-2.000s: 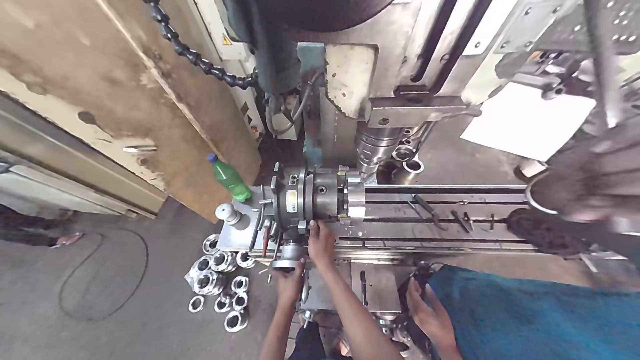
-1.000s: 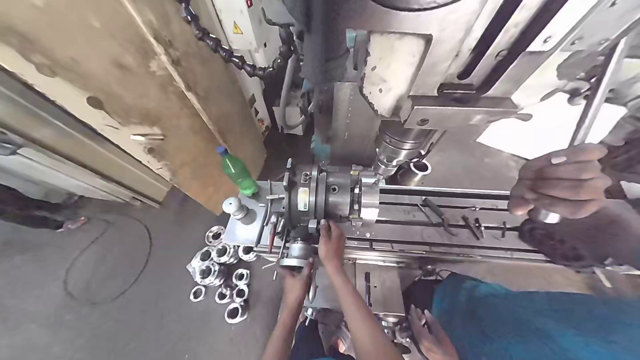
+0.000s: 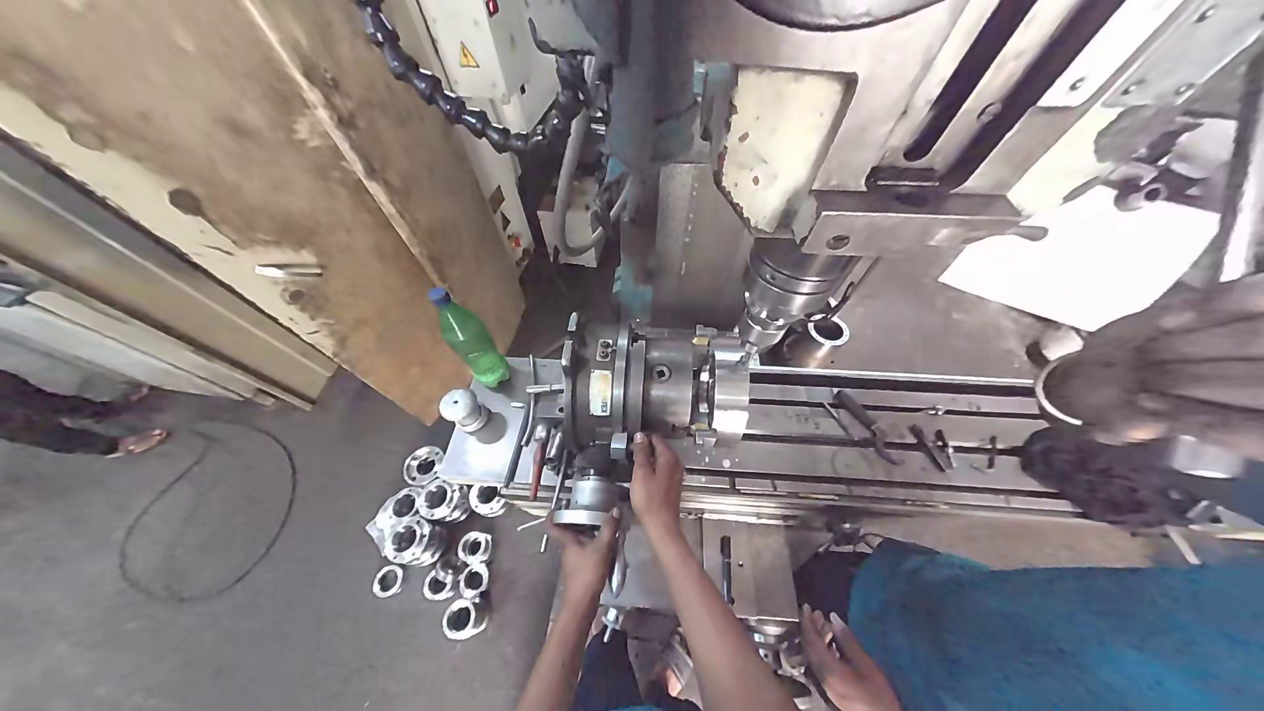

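My left hand (image 3: 587, 548) grips the handwheel (image 3: 583, 515) on the near side of a rotary indexing head (image 3: 597, 385). My right hand (image 3: 655, 474) is just right of it, its fingertips at a small metal block or clamp (image 3: 621, 446) low on the indexing head; whether they grip it cannot be told. A three-jaw chuck (image 3: 667, 385) on the head holds a shiny metal ring (image 3: 731, 400). The milling machine's spindle (image 3: 785, 281) with its cutter stands just behind and above the ring.
Slotted machine table (image 3: 810, 454) bears hex keys and small tools. A green bottle (image 3: 472, 341) and a metal knob-shaped part (image 3: 464, 410) are at its left end. Several machined rings (image 3: 410, 541) lie below left. A co-worker's hand and arm (image 3: 1165, 365) are at right, another hand (image 3: 844, 662) at the lower edge.
The co-worker's hand at the right was on a metal lever a second ago and now appears blurred, nearer the right edge. My hands stay at the indexing head.
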